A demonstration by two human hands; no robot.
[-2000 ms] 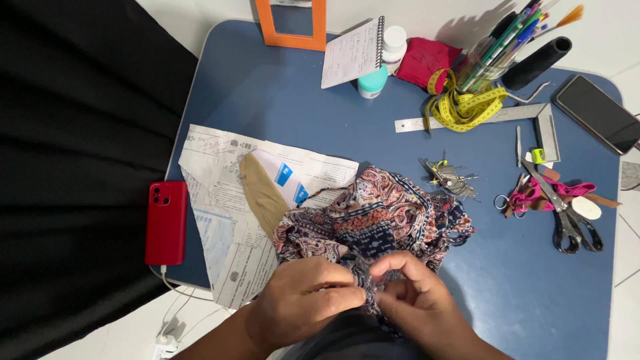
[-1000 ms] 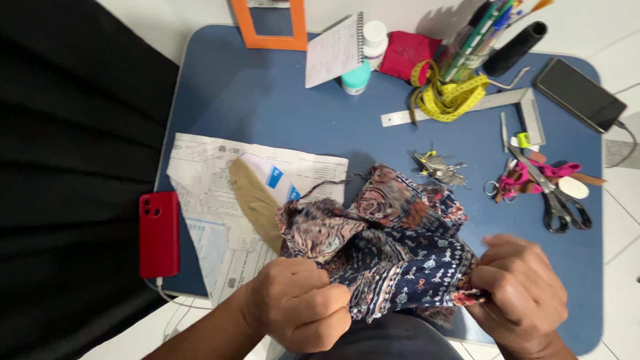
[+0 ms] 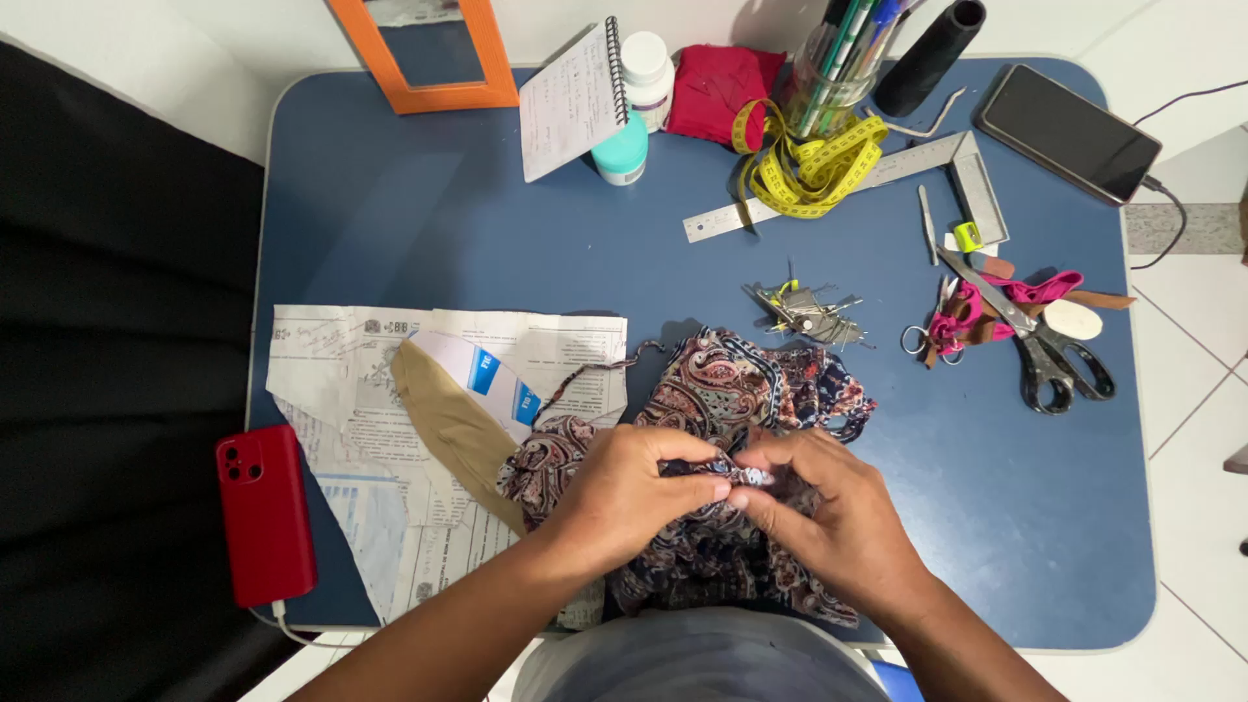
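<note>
A paisley-patterned fabric garment lies bunched at the table's near edge. My left hand pinches a narrow fold of it between thumb and fingers. Close beside, almost touching, my right hand grips the same fold. A thin twisted cord trails from the cloth over paper sheets covered in print. On those sheets, left of the garment, lies a tan cloth piece. A pile of pins and clips sits just beyond the fabric.
Black-handled scissors lie among pink straps at right. Farther back are a metal square, a yellow tape measure, a jar of pens, a notepad and an orange frame. Phones rest at both sides.
A second ago my hands were apart, holding the garment spread between them. They have come together over its middle and now pinch a small fold.
</note>
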